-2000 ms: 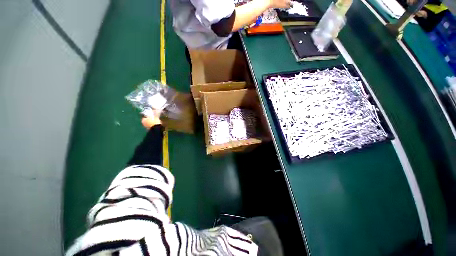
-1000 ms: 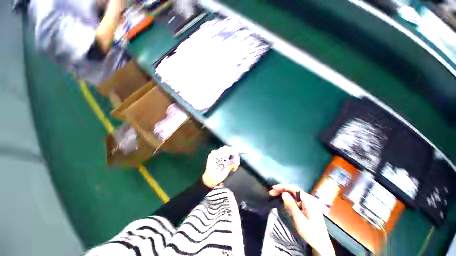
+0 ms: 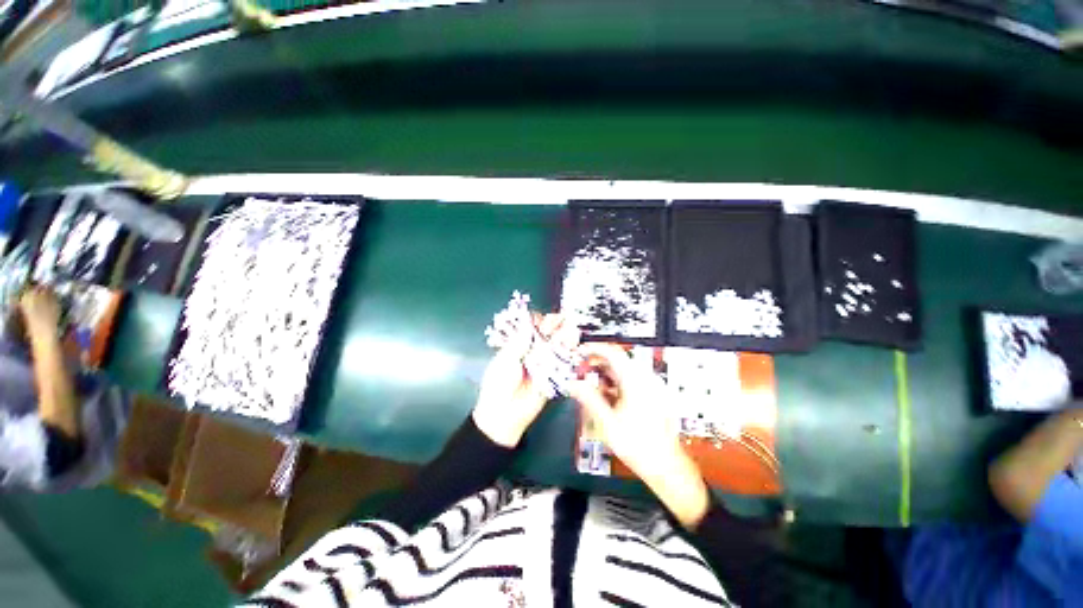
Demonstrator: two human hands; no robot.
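Observation:
My left hand point(image 3: 511, 398) holds a bunch of silvery-white rods point(image 3: 513, 323) above the bench, in front of my body. My right hand point(image 3: 635, 416) is at the right end of the bunch, its fingers bent close to the rods; whether it grips a rod or a tool is too blurred to tell. An orange board point(image 3: 758, 410) lies beneath and right of my right hand, with whitish parts point(image 3: 703, 386) on it. My right hand hides part of the board and the fixture area.
A large tray heaped with rods point(image 3: 255, 303) lies at left. Small black trays with pale parts point(image 3: 612, 279), point(image 3: 727, 255), point(image 3: 867, 267) stand behind the board. Open cardboard boxes point(image 3: 232, 475) are below the bench at left. Co-workers' arms show at both sides, beside another parts tray point(image 3: 1027, 362) at right.
The view has swung right from the floor and boxes to the bench. My left hand has moved up from beside the bench edge over it, and my hands have come together at the rods.

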